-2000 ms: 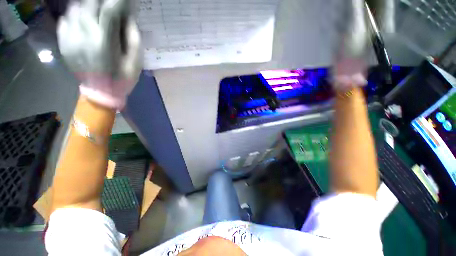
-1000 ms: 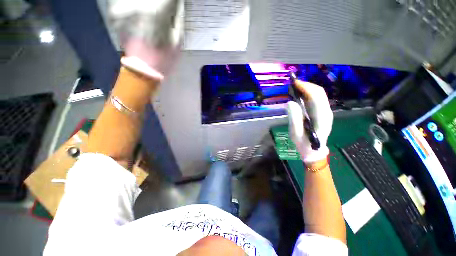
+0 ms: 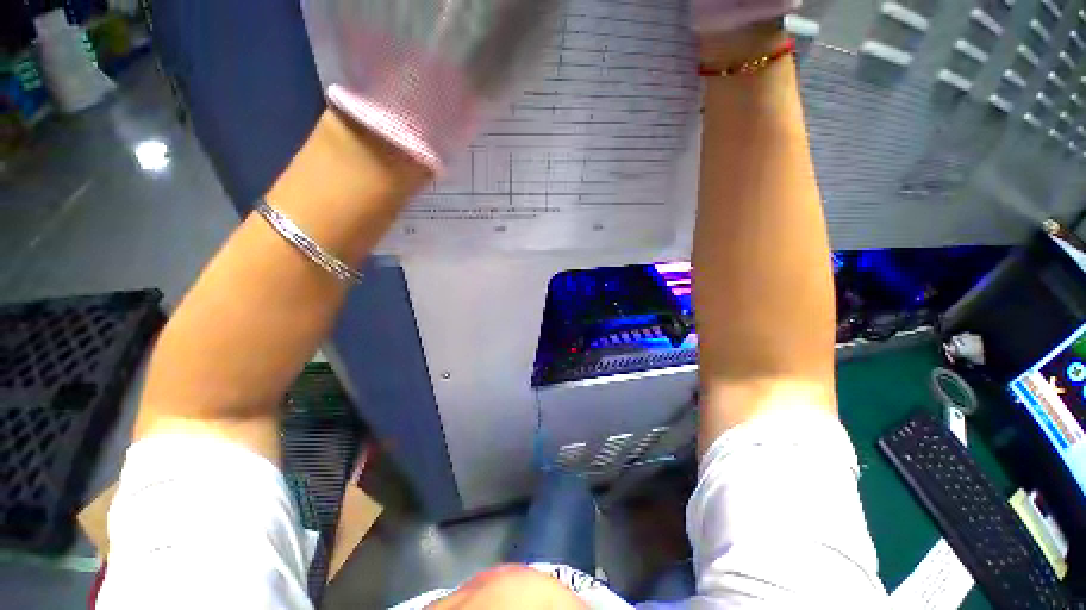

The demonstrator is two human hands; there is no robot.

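A large white printed form (image 3: 584, 155) with a ruled table lies against the grey machine casing at top centre. My left hand (image 3: 417, 66), in a greyish glove with a pink cuff, is over the form's left part. It is blurred and cut off by the top edge, so its fingers and any hold are unclear. My right hand is almost wholly beyond the top edge; only its pinkish cuff (image 3: 741, 12) shows, near the form's right side. No pen can be seen now.
The machine window (image 3: 613, 322) glows blue and pink below the form. The green-matted desk (image 3: 887, 500) at right bears a black keyboard (image 3: 965, 506), a tape-like ring and white paper. A monitor (image 3: 1060, 393) stands far right. A black pallet (image 3: 72, 405) is at left.
My right hand, which held a dark pen in front of the machine window, has moved up out of the picture. My left hand has moved right over the form. The view has shifted up.
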